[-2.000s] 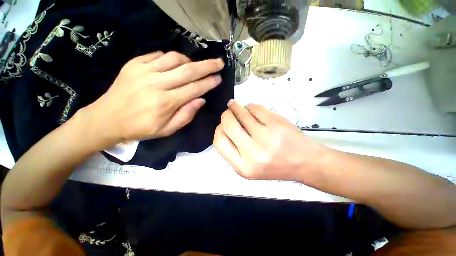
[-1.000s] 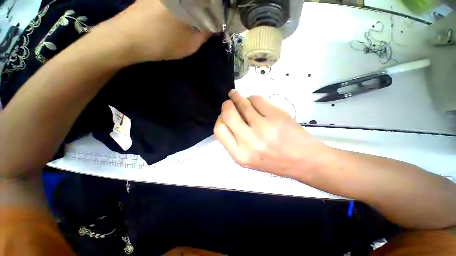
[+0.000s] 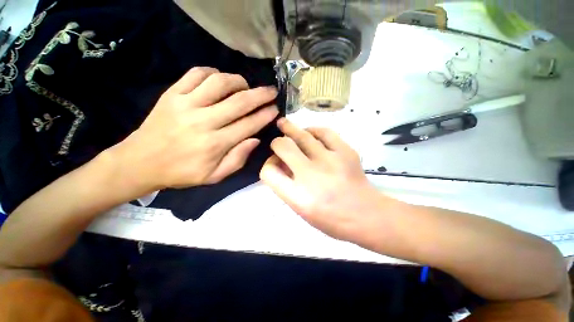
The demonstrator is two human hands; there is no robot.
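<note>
The black garment piece (image 3: 145, 38) with pale embroidery lies left of the needle, its straight edge running under the presser foot (image 3: 281, 70). My left hand (image 3: 211, 126) lies flat on the cloth, fingers pointing at the foot, fingertips just left of the edge. My right hand (image 3: 321, 176) pinches the fabric edge between thumb and index finger a little in front of the foot, other fingers curled. The ribbed cream knob (image 3: 325, 88) sits right of the foot below black stacked rings (image 3: 327, 43). A white label (image 3: 148, 199) partly shows below my left wrist.
Black thread snips (image 3: 431, 129) and a white-handled tool (image 3: 497, 103) lie on the machine bed right of the needle. Tangled dark thread (image 3: 456, 78) lies behind them. The machine head (image 3: 233, 25) is overhead. More black embroidered cloth (image 3: 208, 283) is below the table's front edge.
My left hand has come back from behind the machine head and lies on the cloth near the foot, covering most of the label. My right hand stays at the edge. The view has shifted slightly.
</note>
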